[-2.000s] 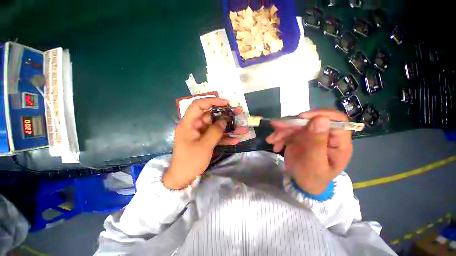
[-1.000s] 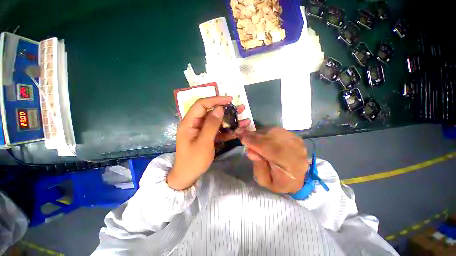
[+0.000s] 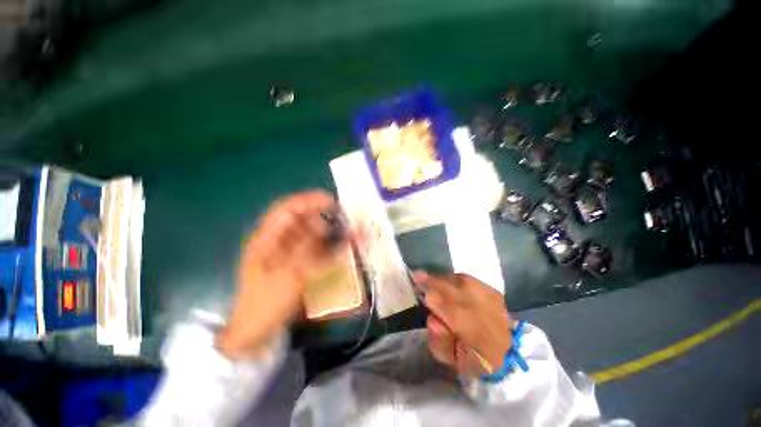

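Observation:
My left hand point(image 3: 279, 250) is blurred, raised over the left side of the pressing pad point(image 3: 335, 290). A small dark housing point(image 3: 331, 223) shows at its fingertips, partly hidden by the fingers. My right hand point(image 3: 464, 318) is at the right of the adhesive sheet point(image 3: 375, 242), fingers curled around the thin tweezers point(image 3: 482, 360), whose rear end shows below the hand. The tweezers' tip is too blurred to make out. The cream pad with its red-brown border lies between the hands.
A blue-purple bin point(image 3: 457, 167) holds tan scraps point(image 3: 404, 153). White paper strips point(image 3: 476, 250) lie beside it. Several housings point(image 3: 591, 203) stand at right; one small object point(image 3: 282, 96) lies at the far side. A blue controller point(image 3: 71, 258) and stacked sheets point(image 3: 121, 267) are at left.
The view has shifted, showing more of the far bench. My left hand has moved away from my right hand with the housing, uncovering more of the pad. My right hand still holds the tweezers.

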